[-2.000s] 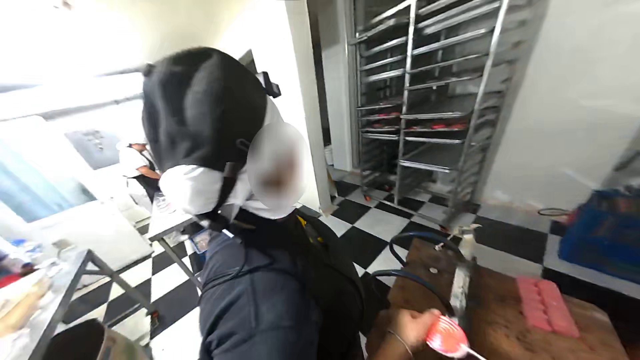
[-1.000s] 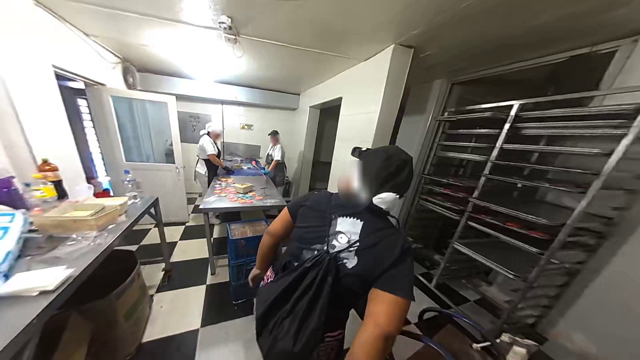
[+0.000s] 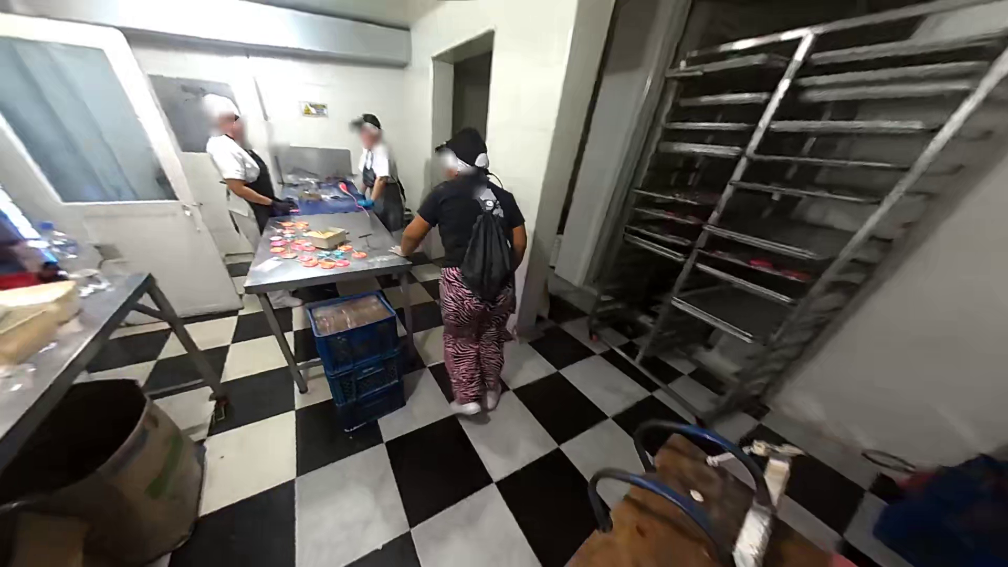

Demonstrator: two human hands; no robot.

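Neither of my hands is in view, so what they hold cannot be seen. At the lower right, in front of me, lies a brown wooden work surface (image 3: pixel 642 524). Blue-and-black curved tubes (image 3: pixel 669 492) stand up over it, beside a pale metal fixture (image 3: pixel 757 524). A small pink edge shows at the bottom of the frame near the surface; I cannot tell what it belongs to. Farther off, red, orange and blue round pieces (image 3: pixel 309 260) lie around an open box (image 3: pixel 327 238) on a steel table (image 3: pixel 276 276).
A person with a black drawstring bag (image 3: pixel 488 256) stands at the table; two co-workers stand behind. Stacked blue crates (image 3: pixel 364 374) are under its near end. A tray rack (image 3: pixel 756 157) stands right, a large bin (image 3: pixel 118 465) and another steel table (image 3: pixel 87 335) left.
The person who was close in front of me has moved away to the steel table. My view has turned and lost the hand seen two seconds ago with a red-and-white round piece.
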